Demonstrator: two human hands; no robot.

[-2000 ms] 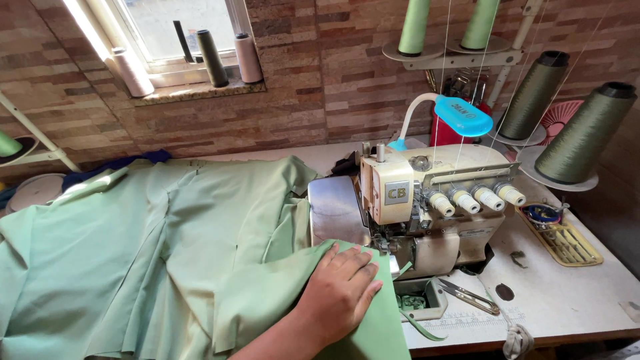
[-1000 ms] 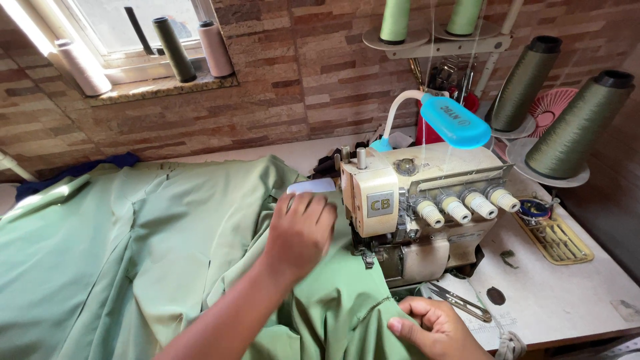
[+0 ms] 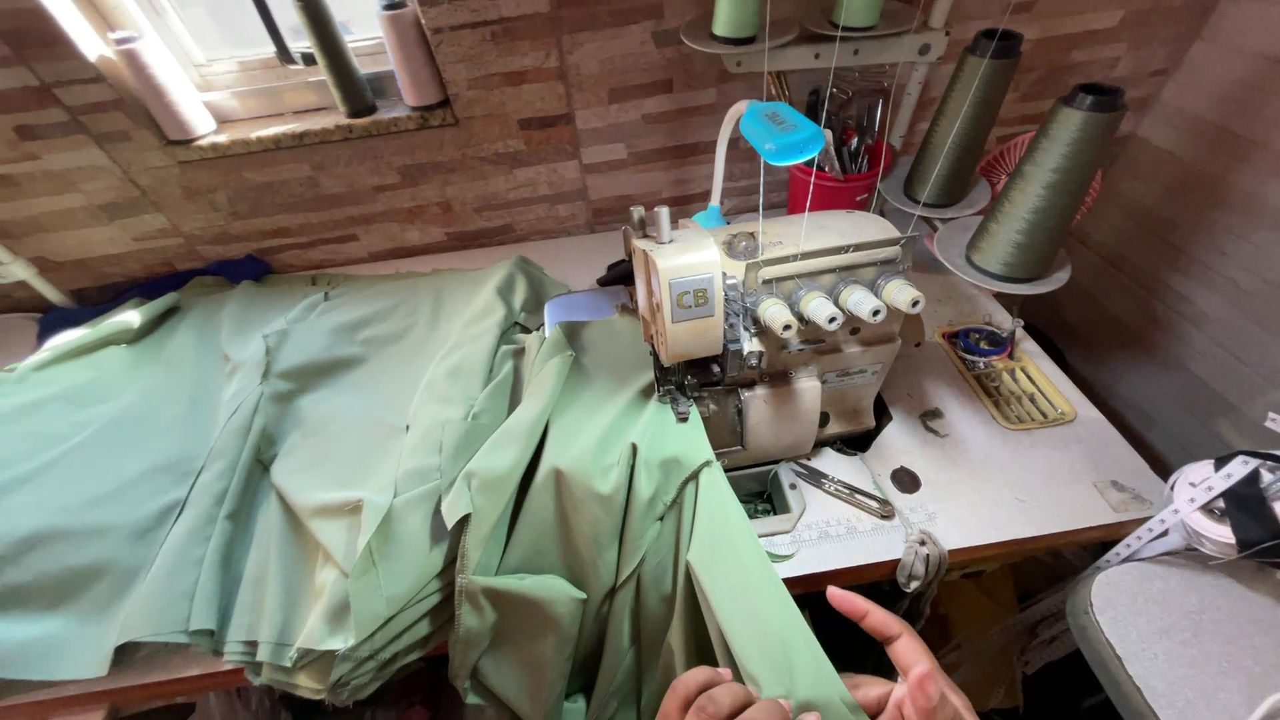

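Observation:
Light green fabric (image 3: 340,420) lies bunched over the left of the table and hangs off its front edge. One strip of it runs from under the presser foot of a cream overlock sewing machine (image 3: 790,330) down to both hands. At the bottom edge of the view, my left hand (image 3: 725,697) has its fingers curled on the strip. My right hand (image 3: 905,665) is just right of it, index finger extended, the other fingers by the fabric edge; its grip is partly cut off. Thread snips (image 3: 843,489) lie on the table by the machine.
Thread cones (image 3: 1045,185) stand behind the machine, near a red cup of tools (image 3: 838,188) and a blue lamp (image 3: 782,132). A yellow tray (image 3: 1010,385) sits at the right of the white table (image 3: 1040,475). A tape measure (image 3: 1180,512) lies by a grey-topped surface (image 3: 1190,620) at lower right.
My left hand has left the fabric beside the machine and come down to the front edge, next to my right hand. The fabric there now hangs down in folds.

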